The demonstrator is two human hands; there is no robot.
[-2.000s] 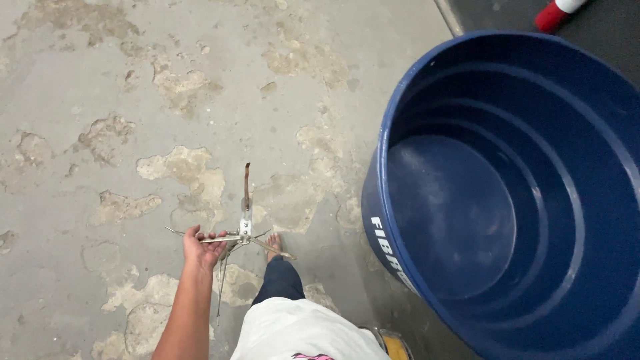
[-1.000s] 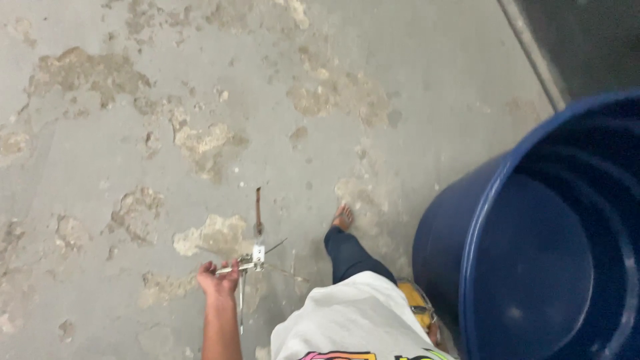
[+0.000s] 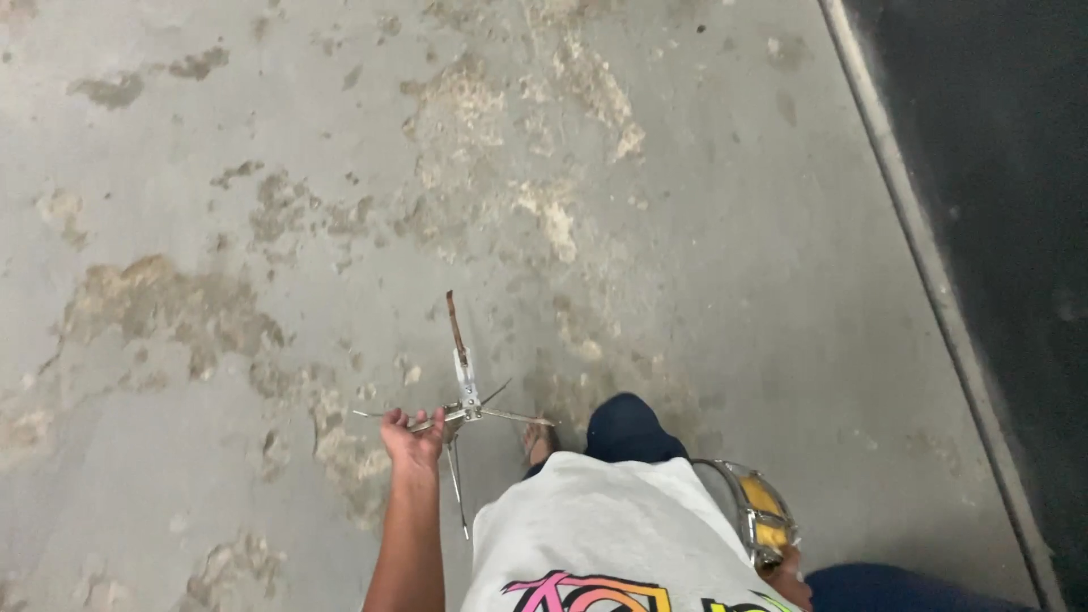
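My left hand [image 3: 414, 438] is closed around one arm of a metal stand [image 3: 470, 406], which has several thin rods spreading out and a rusty brown strip at its upper end. The stand is held above the floor, to the left of my white shirt. At my right side, my right hand [image 3: 789, 578] grips the lower rim of a drum [image 3: 762, 510] with a yellow shell and metal hardware. Part of the drum and much of that hand are hidden by the shirt.
Grey concrete floor [image 3: 722, 255] with worn, chipped patches lies ahead. A raised pale edge [image 3: 935, 289] runs down the right, with a dark surface [image 3: 1020, 212] beyond it. Part of a dark blue object [image 3: 901, 588] shows at the bottom right. My bare foot [image 3: 537, 440] is beside the stand.
The view has moved past the large blue tub, which filled the right side earlier. More of the yellow drum shows now, along with my right hand. The metal stand stays in my left hand.
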